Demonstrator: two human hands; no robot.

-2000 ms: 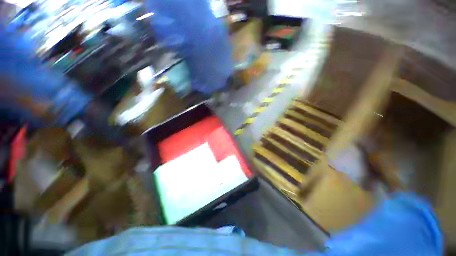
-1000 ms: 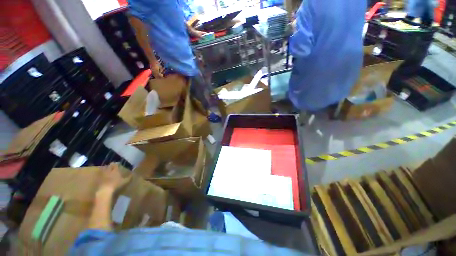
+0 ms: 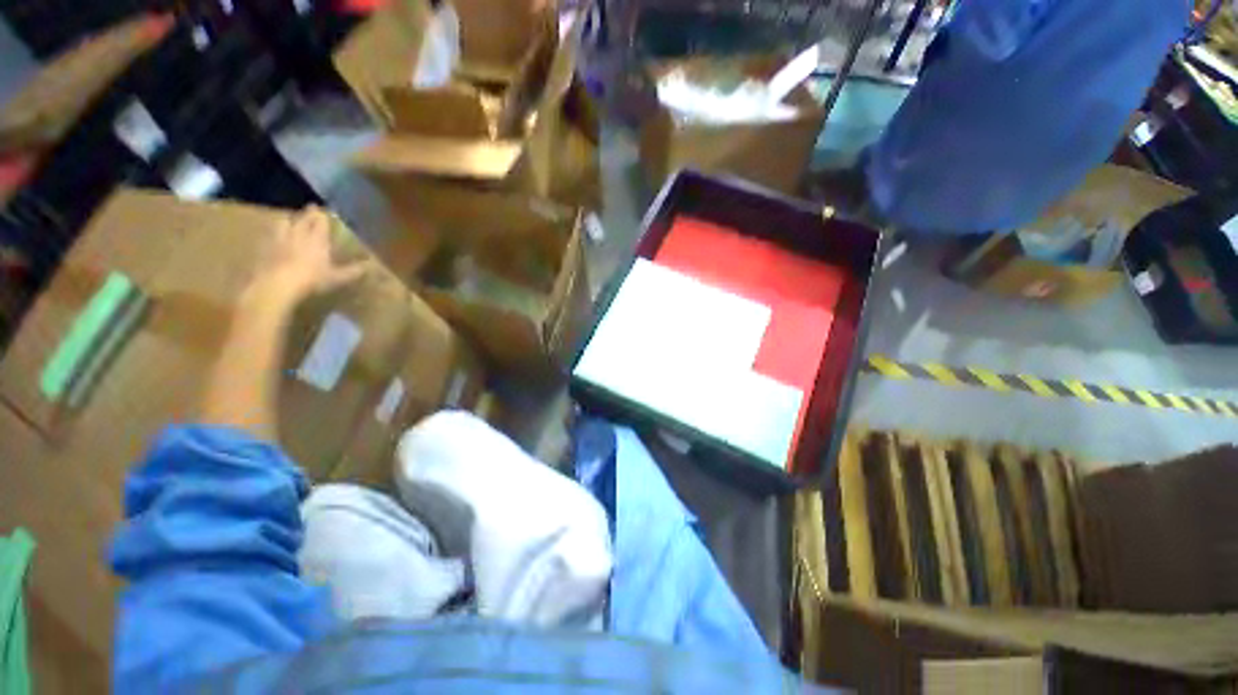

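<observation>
My left hand (image 3: 302, 258) reaches from a blue sleeve and rests on the far edge of a closed brown carton (image 3: 177, 326). It looks empty, though its fingers are slightly blurred. A green-faced block (image 3: 95, 333) with dark striped sides lies on the carton, left of the hand and apart from it. Part of a green piece (image 3: 14, 611) shows at the left edge of the picture. My right hand is out of view. The black tote (image 3: 625, 407) stands ahead, with pale, glaring sheets (image 3: 679, 340) over a red sheet (image 3: 815, 306).
Open brown cartons (image 3: 469, 163) stand beyond the work carton. A carton with upright slats (image 3: 950, 516) is at the lower right. A person in a blue smock (image 3: 1011, 122) stands past the tote, by yellow-black floor tape (image 3: 1045, 387). Stacked black totes (image 3: 163, 136) are at the upper left.
The view has swung left and down from the supply carton. My right hand was in that carton and is now out of view. My left hand stays on the closed carton since one second ago.
</observation>
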